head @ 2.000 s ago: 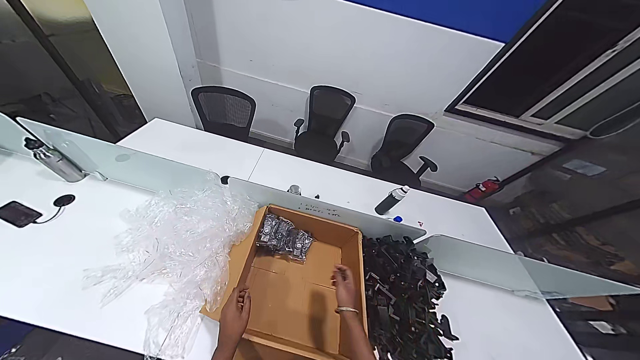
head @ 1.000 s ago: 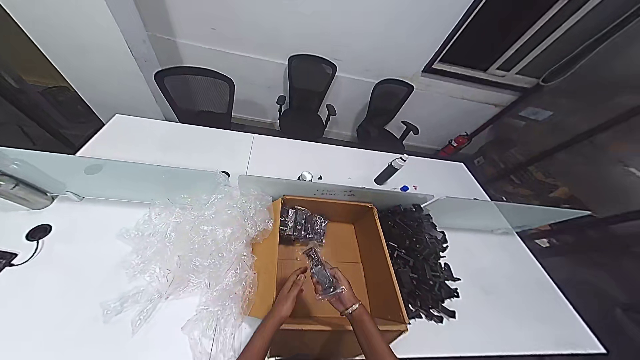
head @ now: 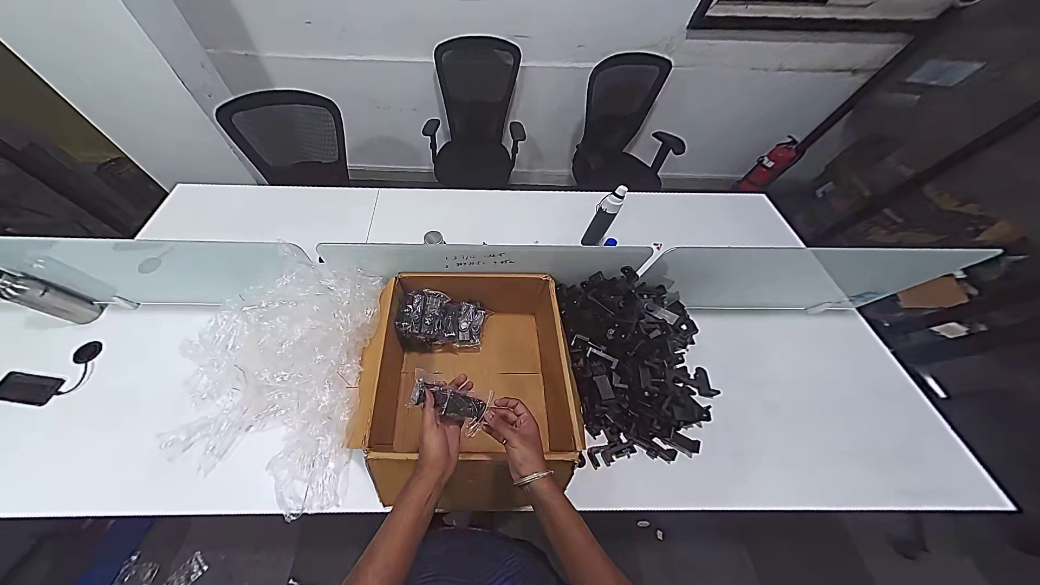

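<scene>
Over the near part of an open cardboard box (head: pixel 570 390), my left hand (head: pixel 439 435) holds a black part in a clear plastic bag (head: pixel 455 404). The fingers of my right hand (head: pixel 516 431), with a bangle at its wrist, pinch the right end of the same bag. Several bagged black parts (head: pixel 441 319) lie together in the box's far left corner. Left of the box spreads a heap of clear plastic bags (head: pixel 284 349). A pile of loose black plastic parts (head: pixel 638 357) lies against the box's right side.
A low glass partition (head: pixel 731 276) crosses the white table (head: pixel 812 422) behind the box. Beyond it stands a dark bottle with a white top (head: pixel 604 215). At the left are a steel bottle (head: pixel 49 296) and a black device with a cable (head: pixel 31 388). Office chairs (head: pixel 475 106) stand behind.
Two seconds ago both hands were apart, with no bagged part seen in them. One second ago the bagged part stood steeply in my right hand; now it lies nearly level between both hands.
</scene>
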